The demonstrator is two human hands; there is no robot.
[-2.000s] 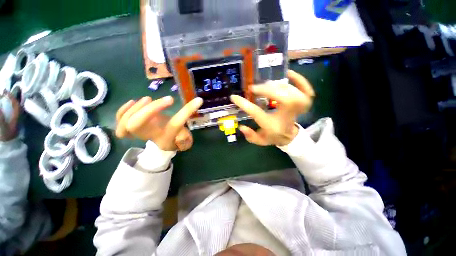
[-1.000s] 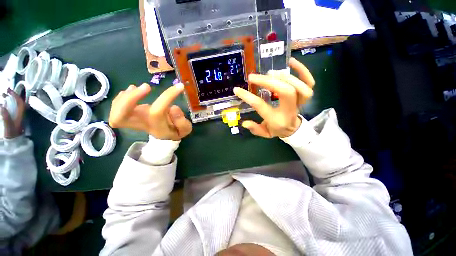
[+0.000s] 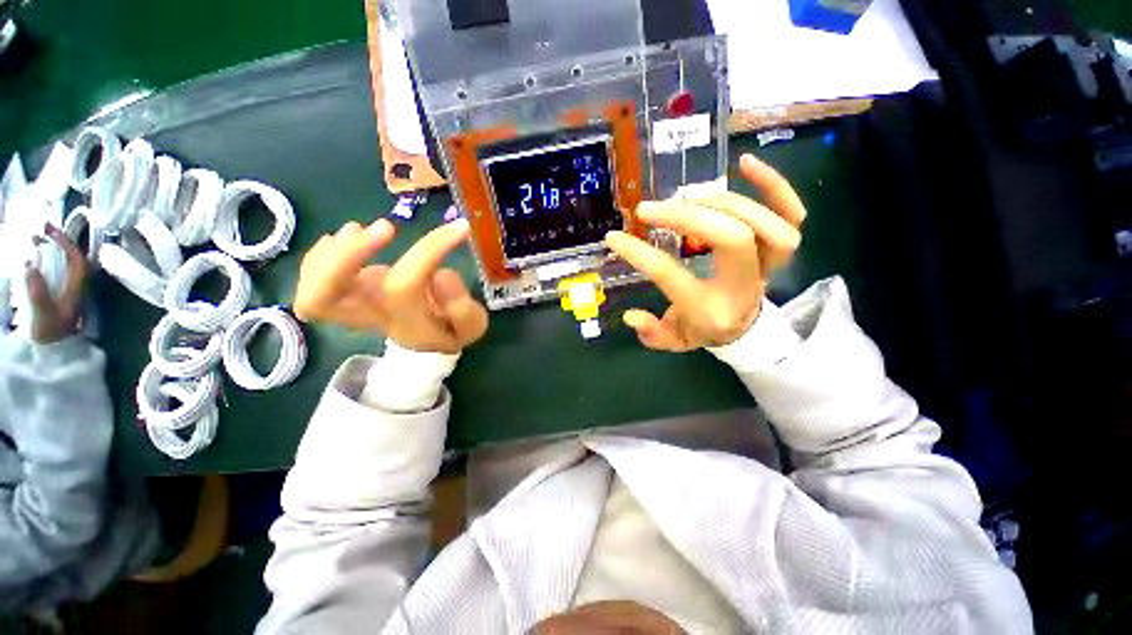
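Note:
The black square display unit (image 3: 552,199) is lit with white-blue digits reading about 21.8 and 24. It sits in the orange-red nest (image 3: 474,199) of the clear acrylic test fixture (image 3: 546,93). My right hand (image 3: 714,267) is bare, fingers spread, its index fingertip at the display's lower right corner. My left hand (image 3: 404,292) is bare with fingers apart, its index fingertip beside the fixture's left edge, off the display. Neither hand holds anything. A yellow connector (image 3: 581,298) with a white tip is at the fixture's near edge.
Coiled white cables (image 3: 205,292) lie on the green mat at left, where another person's hand (image 3: 56,292) touches some. A red rocker switch (image 3: 698,244) is partly behind my right hand. A blue carton (image 3: 829,13) and white paper (image 3: 795,62) lie beyond the fixture.
Since the earliest frame, my left index finger has moved off the display's lower left corner to the fixture's side. My right hand stays at the lower right. The small digits have changed to 24.

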